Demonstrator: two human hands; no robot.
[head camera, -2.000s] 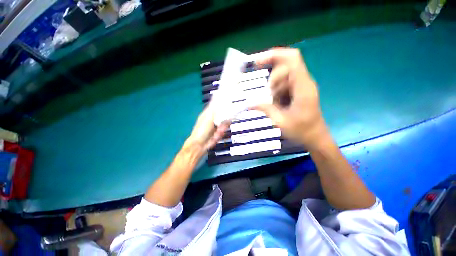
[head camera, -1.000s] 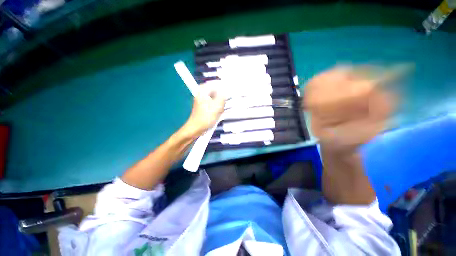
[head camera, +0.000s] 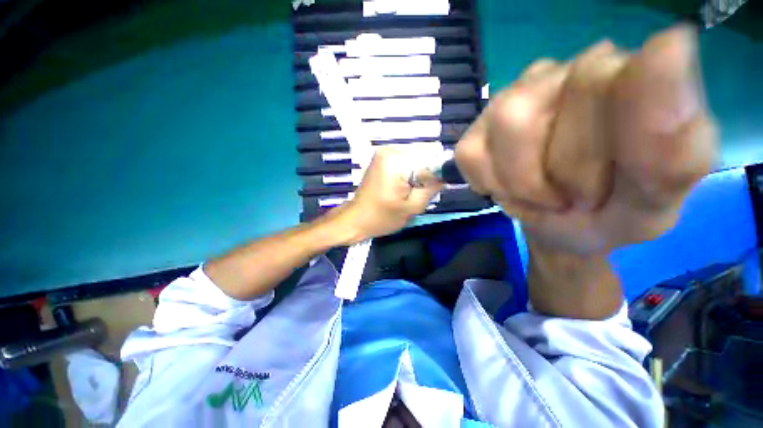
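My left hand (head camera: 389, 191) is closed around a white stick unit (head camera: 355, 269). One white arm sticks out above the hand to the upper left and another sticks out below it. My right hand (head camera: 586, 146) is large and close to the camera, with its fingers curled. A short dark part (head camera: 453, 171) shows between my right fist and the left fingertips; the rest of it is hidden in the fist. The black ribbed foam tray (head camera: 456, 75) lies behind the hands with rows of white units (head camera: 400, 86) in its grooves.
The tray lies on the green bench (head camera: 151, 159). A blue surface (head camera: 694, 224) is at the right. A dark machine with a red button (head camera: 654, 298) stands at the lower right. A metal cylinder (head camera: 54, 341) is at the lower left.
My left hand has moved right and down with the white unit. My right hand has come in from the right, close to the left fingertips. The tray sits higher in the view.
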